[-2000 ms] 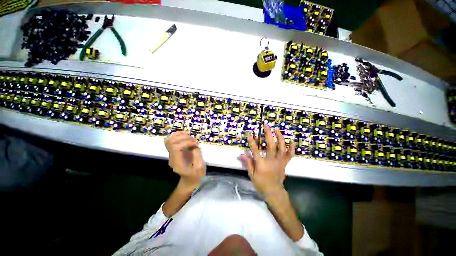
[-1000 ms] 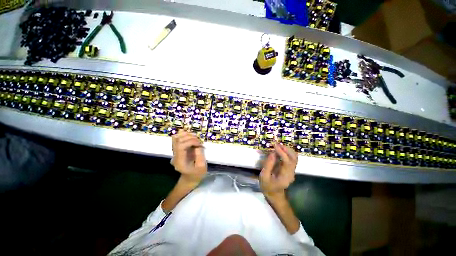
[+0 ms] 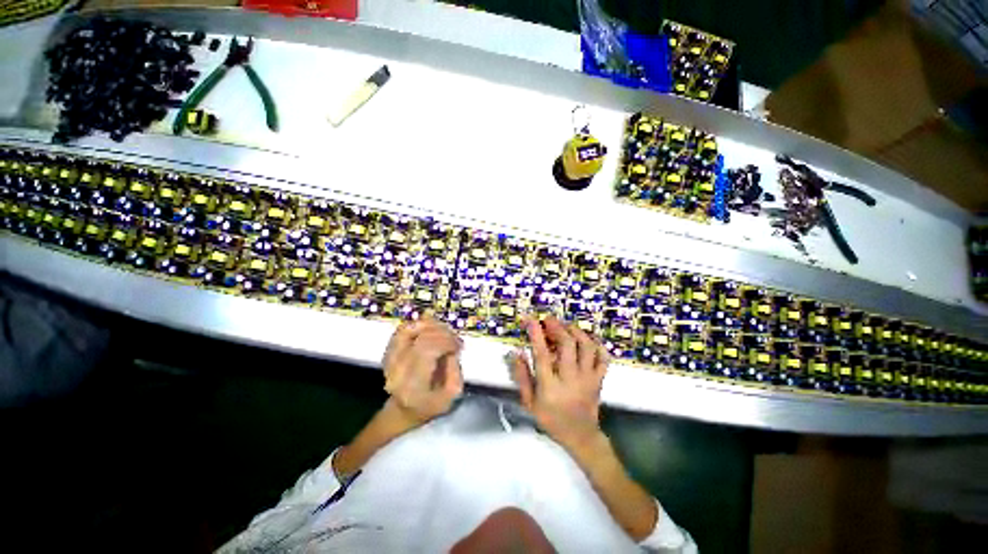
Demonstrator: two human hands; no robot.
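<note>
Populated circuit board panels (image 3: 368, 266) lie end to end in a long double row along the metal-edged rail, crowded with yellow, black and silver parts. My left hand (image 3: 423, 366) is at the near edge of the row, fingers curled; whether it holds anything is hidden. My right hand (image 3: 563, 377) is just right of it, palm down, fingers spread with the tips over the near edge of a panel; nothing shows in it. A dark gap between two panels lies just above and between my hands.
Behind the row lie a black component heap (image 3: 114, 74), green-handled cutters (image 3: 230, 84), a pale knife (image 3: 360, 95), a yellow tag-like object (image 3: 582, 158), a spare panel (image 3: 666, 168), blue parts (image 3: 719, 193), metal-leaded parts (image 3: 800, 200), more cutters (image 3: 836, 222) and a blue tray (image 3: 641, 63).
The right hand has moved left, nearer the left hand, and its fingers have spread from a curled pose. The whole view has shifted slightly, with the bench lower in the picture.
</note>
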